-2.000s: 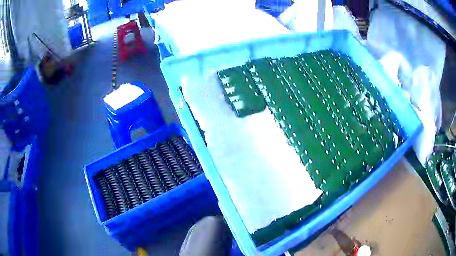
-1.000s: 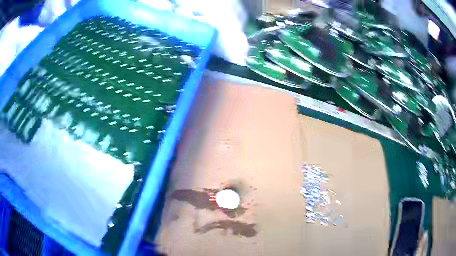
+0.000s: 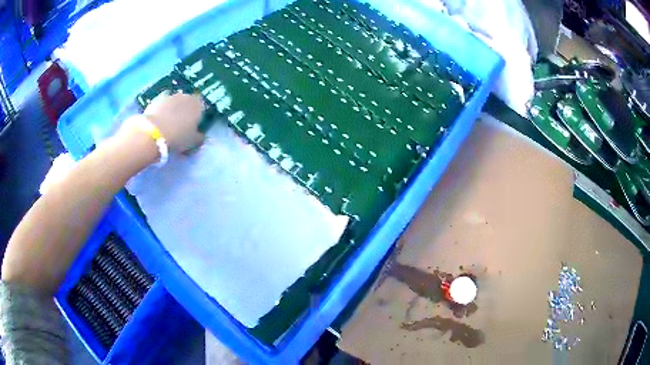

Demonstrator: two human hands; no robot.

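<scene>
My left hand [image 3: 176, 122] reaches from the left over the blue crate [image 3: 445, 167]. It is at the near end of the rows of green moulded parts [image 3: 335, 93], beside the white liner sheet [image 3: 239, 207]. Its fingers are curled and mostly hidden, with dark green right beside them; whether it grips a part cannot be told. Small silvery dots line the green rows. More green shows under the sheet's near edge. My right hand is not in view.
Cardboard [image 3: 499, 207] right of the crate bears a small white-topped pot [image 3: 463, 290], dark stains and a pile of silvery fittings [image 3: 564, 306]. Glossy green parts [image 3: 595, 117] are heaped upper right. A lower blue crate holds dark ribbed parts [image 3: 110, 289]. A red stool [image 3: 53, 89] stands upper left.
My left hand and forearm have come into view over the crate. The view swung right to the cardboard, then partly back left to the crate.
</scene>
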